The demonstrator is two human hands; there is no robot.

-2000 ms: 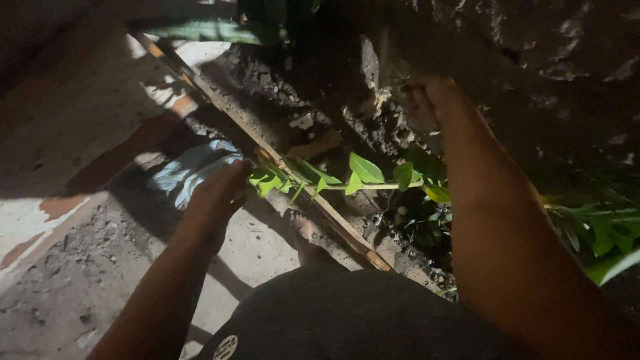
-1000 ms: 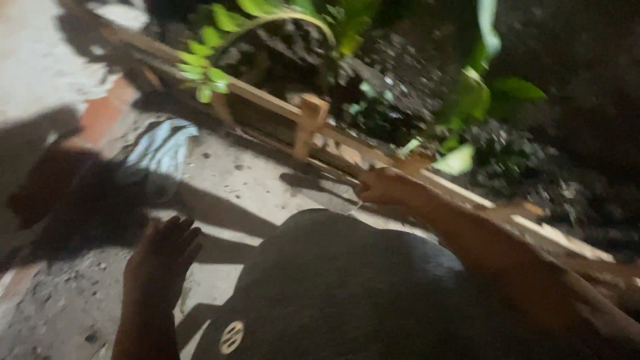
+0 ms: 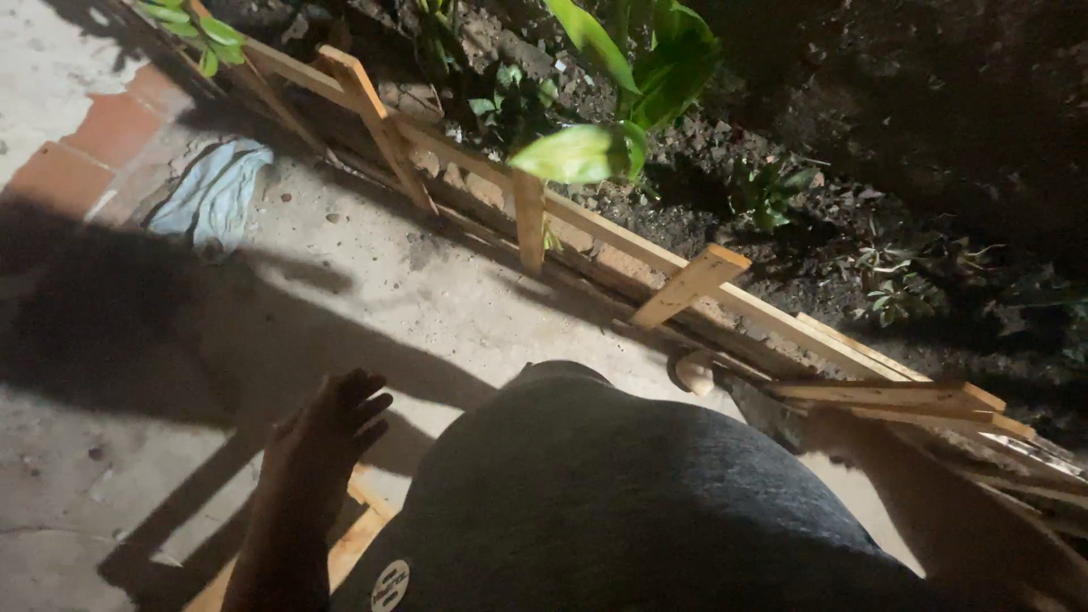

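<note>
My left hand point(image 3: 344, 416) is in shadow at the lower left, fingers apart and holding nothing, above the concrete floor. At the right, my right hand point(image 3: 829, 433) is beside the crossed wooden slats point(image 3: 892, 398) of a low wooden fence. Its fingers are blurred and dark. A dark, flat object point(image 3: 761, 410) touches or lies just beyond them; whether the hand holds it is unclear. Near its end is a pale rounded thing point(image 3: 697, 374). The fence's long rail point(image 3: 612, 234) runs diagonally, with short upright slats point(image 3: 693, 285) fixed across it.
Behind the fence is a soil bed point(image 3: 705, 191) with a broad-leaved plant point(image 3: 578, 153) leaning over the rail. A light blue cloth point(image 3: 212, 195) lies on the floor near red tiles point(image 3: 115, 132). Pieces of wood point(image 3: 361, 531) are low beside my left arm.
My right hand was over the soil two seconds ago, then at the fence rail; now it is further right by the crossed slats. The view has shifted strongly along the fence.
</note>
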